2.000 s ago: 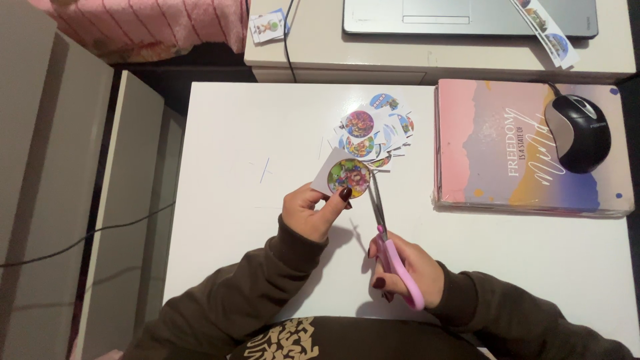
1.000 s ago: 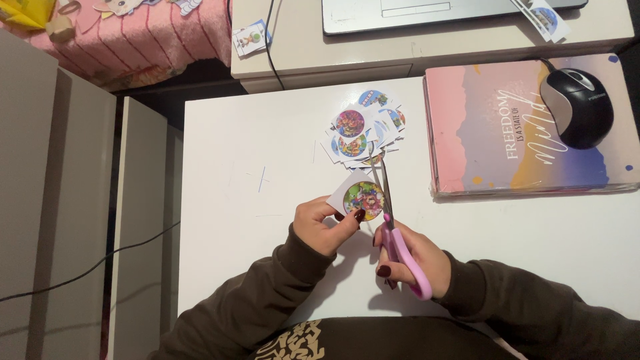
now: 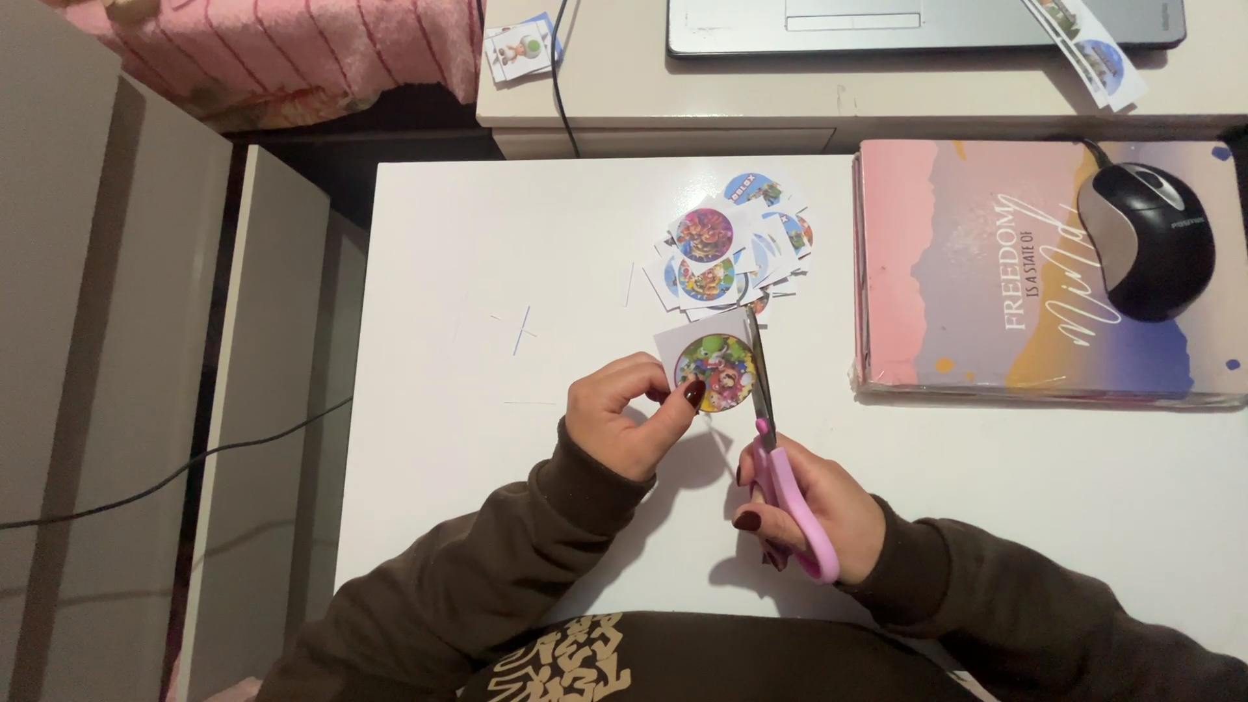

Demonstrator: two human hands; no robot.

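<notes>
My left hand (image 3: 634, 414) pinches a piece of white paper with a round colourful cartoon picture (image 3: 720, 372) between thumb and fingers. My right hand (image 3: 814, 512) holds scissors (image 3: 795, 497) with pink handles, their metal blades pointing away from me along the paper's right edge. The blades look nearly closed. Just beyond the held piece, a loose pile of paper cut-outs (image 3: 704, 236) with round printed pictures lies on the white table (image 3: 439, 263). Thin paper slivers (image 3: 524, 331) lie to the left of the pile.
On the right, a black computer mouse (image 3: 1160, 244) rests on a notebook (image 3: 965, 283) with a printed cover. Behind stand a laptop (image 3: 741, 29), a paper strip with round pictures (image 3: 1097, 63) and small picture cards (image 3: 522, 49). A black cable (image 3: 244, 446) hangs at the left.
The scissors have moved along the held paper; their blades stood slightly apart one second ago and look nearly closed now. My left hand still pinches the same picture. The view has shifted.
</notes>
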